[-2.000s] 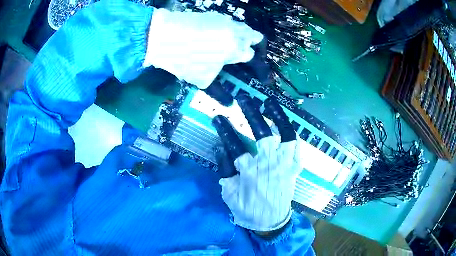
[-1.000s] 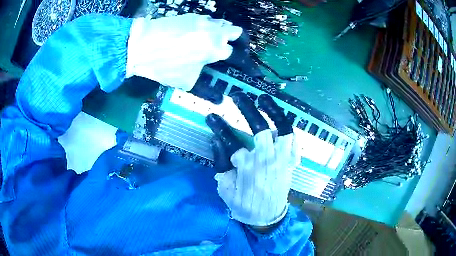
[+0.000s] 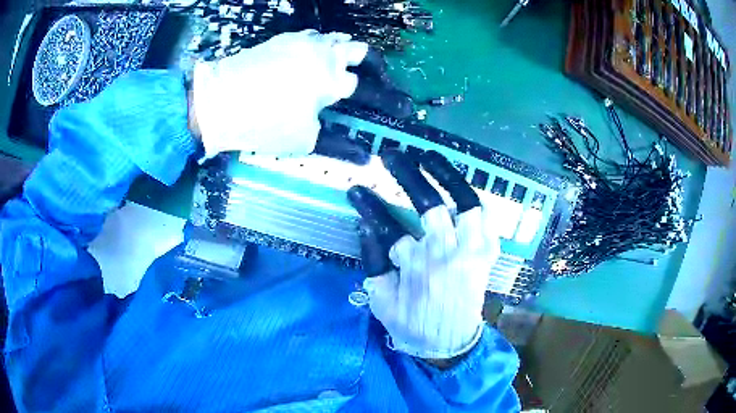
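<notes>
A silver ribbed metal panel (image 3: 282, 211) lies slanted in a dark jig (image 3: 211, 192), with a row of square openings along its upper edge. My left hand (image 3: 262, 97), in a white glove with black fingertips, is over the panel's upper left part. Its fingertips reach the openings; whether they pinch anything is hidden. My right hand (image 3: 436, 278), gloved alike, rests on the panel's middle with its thumb and black fingers apart. Its fingertips touch the panel near the openings. No separate part shows in it. A dark lead (image 3: 440, 101) lies just above the jig.
Black leads (image 3: 621, 193) lie bundled right of the jig, and more (image 3: 379, 22) above it. Stacked wooden trays (image 3: 654, 73) stand upper right. A black tray of screws (image 3: 129, 48) with a round dish (image 3: 62, 60) is upper left. An open cardboard box (image 3: 597, 363) is lower right.
The view has shifted, so the screw tray shows more and the trays and panel sit differently. Both hands stay at about the same places on the panel.
</notes>
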